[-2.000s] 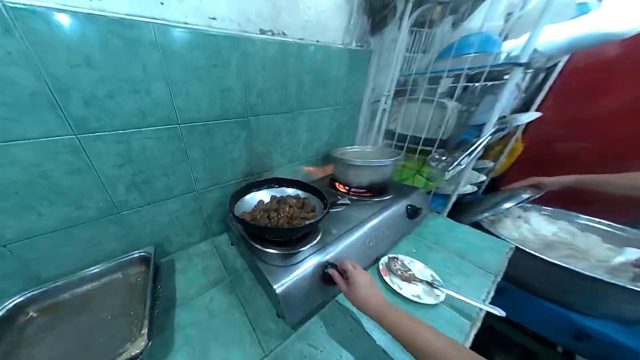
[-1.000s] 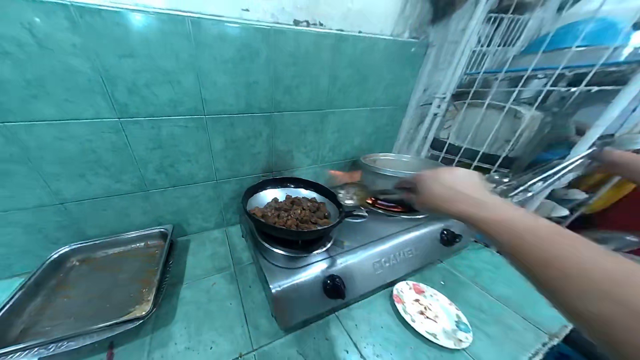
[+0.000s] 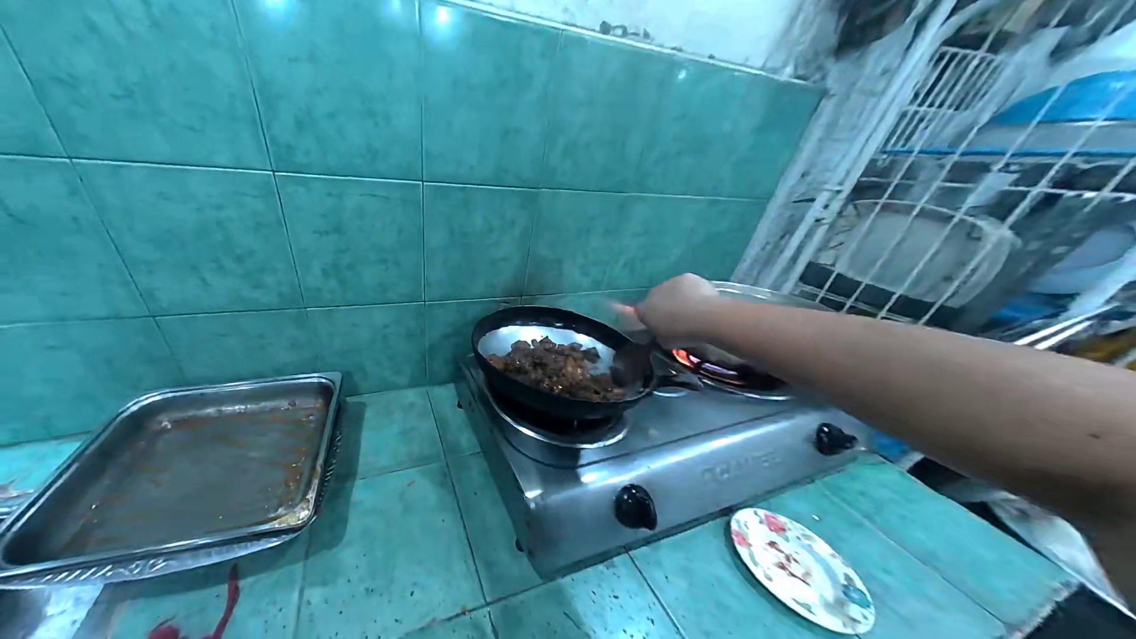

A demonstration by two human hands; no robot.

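Observation:
My right hand [image 3: 679, 311] reaches in from the right edge, closed around the handle of a cooking spoon or ladle. Its dark head [image 3: 632, 366] is inside a black wok-like pan [image 3: 497, 373], at the right side of the browned, chopped food [image 3: 559, 366]. The pan rests on the left burner of a steel two-burner gas stove [image 3: 692, 453]. Behind my forearm, a metal pot [image 3: 754, 291] is mostly hidden on the right burner, where an orange glow shows. My left hand is out of view.
A used rectangular metal tray [image 3: 200, 470] lies on the tiled counter at left. A floral plate [image 3: 799, 568] with food residue sits before the stove. Two black knobs [image 3: 635, 507] are on the stove's front. A white wire rack [image 3: 923, 213] holding dishes stands at right.
The spoon seen on the plate two seconds ago is gone from it. My right hand has moved left from over the right burner to the pan, bringing the utensil into the food.

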